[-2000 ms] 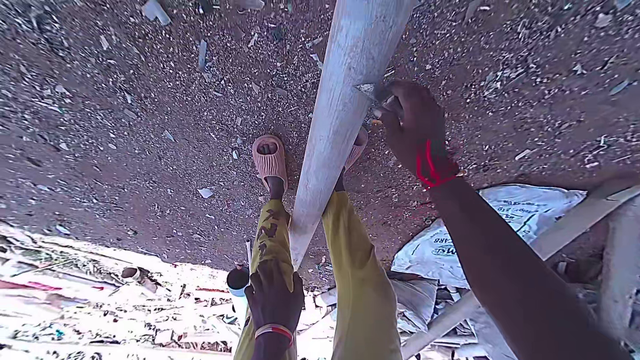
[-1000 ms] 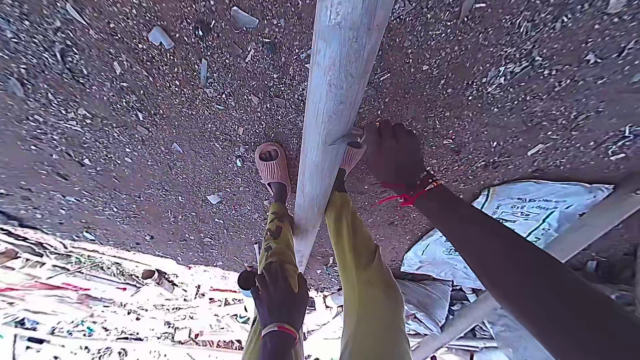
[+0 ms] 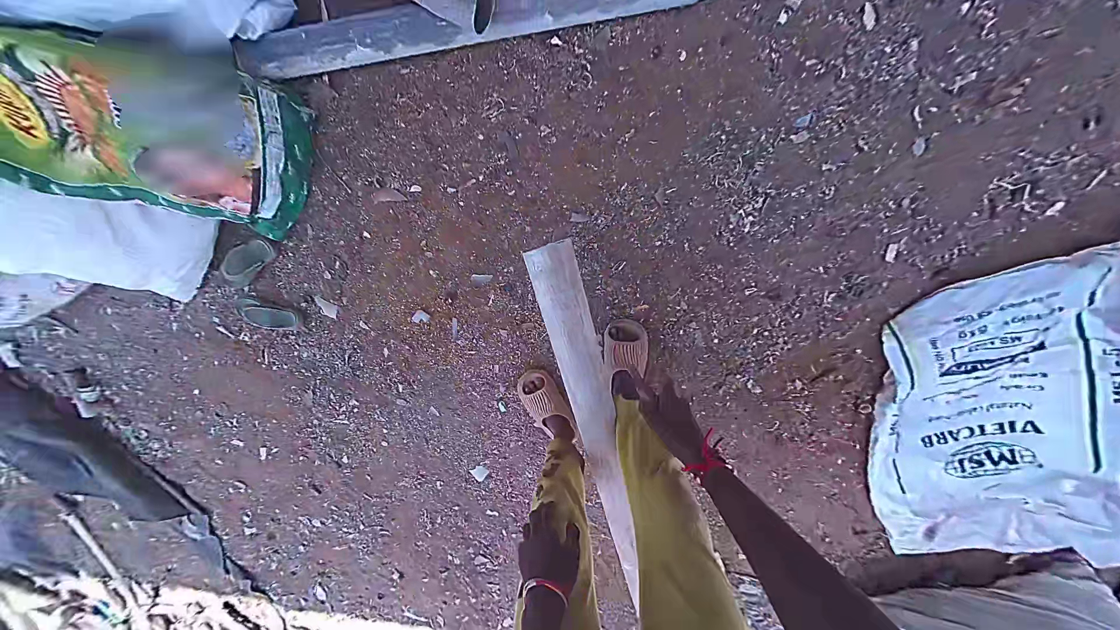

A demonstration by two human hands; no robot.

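Note:
A long pale wooden pole (image 3: 573, 350) lies between my feet and runs back between my legs. My right hand (image 3: 669, 420), with a red string at its wrist, is low beside the pole, by the right shin; a small dark piece seems to touch its fingers, but what it holds is unclear. My left hand (image 3: 549, 547) rests on the left leg of the yellow trousers, and whether anything is in it cannot be seen. Pink sandals (image 3: 544, 398) are on my feet, one on each side of the pole.
Printed white sack (image 3: 997, 411) lies at the right. At the upper left are a green printed sack (image 3: 79, 131), white sacks (image 3: 105, 241) and loose green sandals (image 3: 269, 315). A grey beam (image 3: 376, 42) crosses the top. Chips and shavings litter the brown ground.
The view has shifted strongly, and the pole's far end now shows. My right hand has left the pole's upper part, where it held a small pointed tool two seconds ago.

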